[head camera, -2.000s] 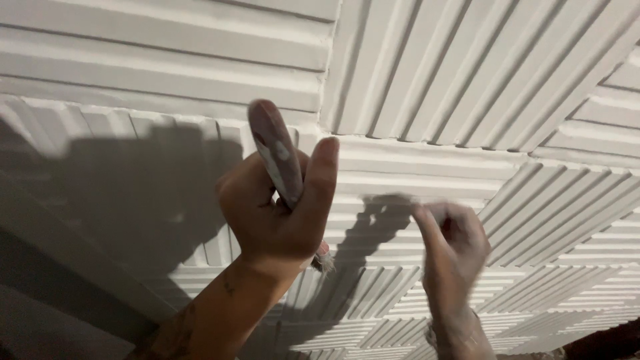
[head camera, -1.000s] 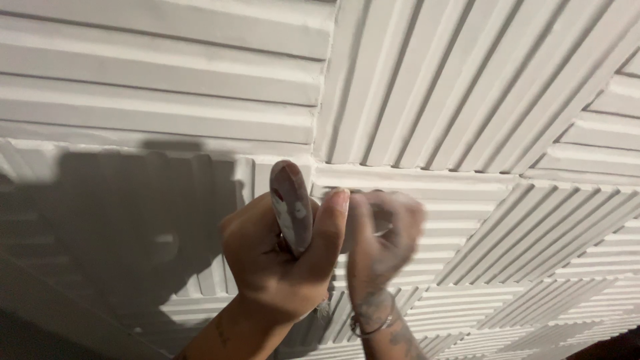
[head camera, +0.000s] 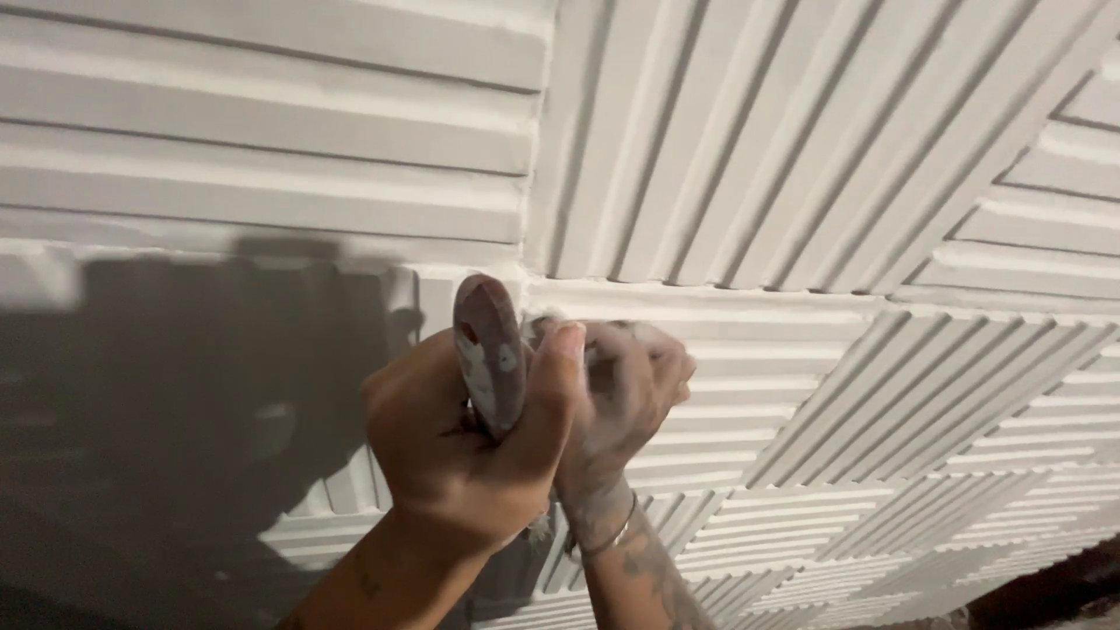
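My left hand (head camera: 472, 429) is closed around a paint-smeared, rounded handle (head camera: 490, 359), which sticks up between thumb and fingers. Pale bristles (head camera: 540, 527) show below that fist, so it looks like a paintbrush. Just behind and to the right, my right hand (head camera: 626, 385) overlaps it in view, blurred, with bent fingers near the seam of the white ribbed wall panels (head camera: 700, 306). Whether the right fingers hold anything cannot be made out. A bracelet (head camera: 623, 525) circles the right wrist.
Ribbed panels with alternating groove directions (head camera: 744, 131) cover the whole surface before me. A large dark shadow (head camera: 201, 420) falls over the left part. At the bottom right corner lies a dark edge (head camera: 1050, 586).
My right hand has moved left, from well apart to close beside my left hand. My left hand still holds the handle, which now stands more upright than two seconds ago.
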